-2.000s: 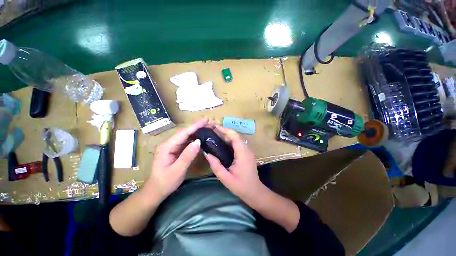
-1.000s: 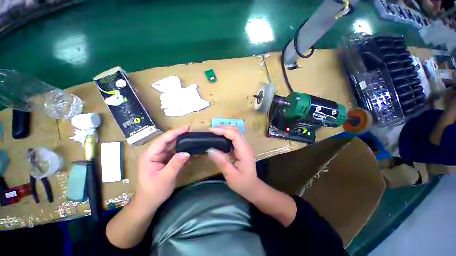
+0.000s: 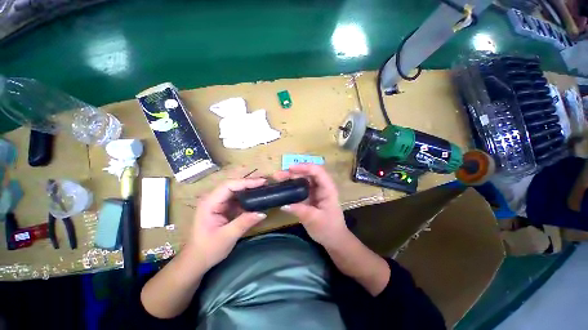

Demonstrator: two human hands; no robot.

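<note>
A black oblong housing [image 3: 274, 194] is held level above the lap at the bench's front edge, its long narrow side towards me. My left hand [image 3: 222, 216] grips its left end, with the thumb along the near lower edge. My right hand [image 3: 320, 205] grips its right end, the thumb also on the near side. Both hands are bare. The fingers hide both ends of the housing. A pale blue block [image 3: 302, 161] lies just behind my right hand. A crumpled white cloth [image 3: 248, 129] lies farther back.
A printed carton [image 3: 175, 132], white-topped block [image 3: 155, 202], blue-green block [image 3: 109, 223] and black-handled brush [image 3: 129, 222] lie left. A bench grinder [image 3: 412, 151] stands right, before a clear tray of black parts [image 3: 509, 116]. An open cardboard box [image 3: 445, 248] is below. Another person's arm [image 3: 570, 187] shows far right.
Over the two seconds, the housing has turned from a diagonal, glossy face up, to lying crosswise with its narrow side showing. Since one second ago, its right end has tilted up slightly. Both hands still hold it.
</note>
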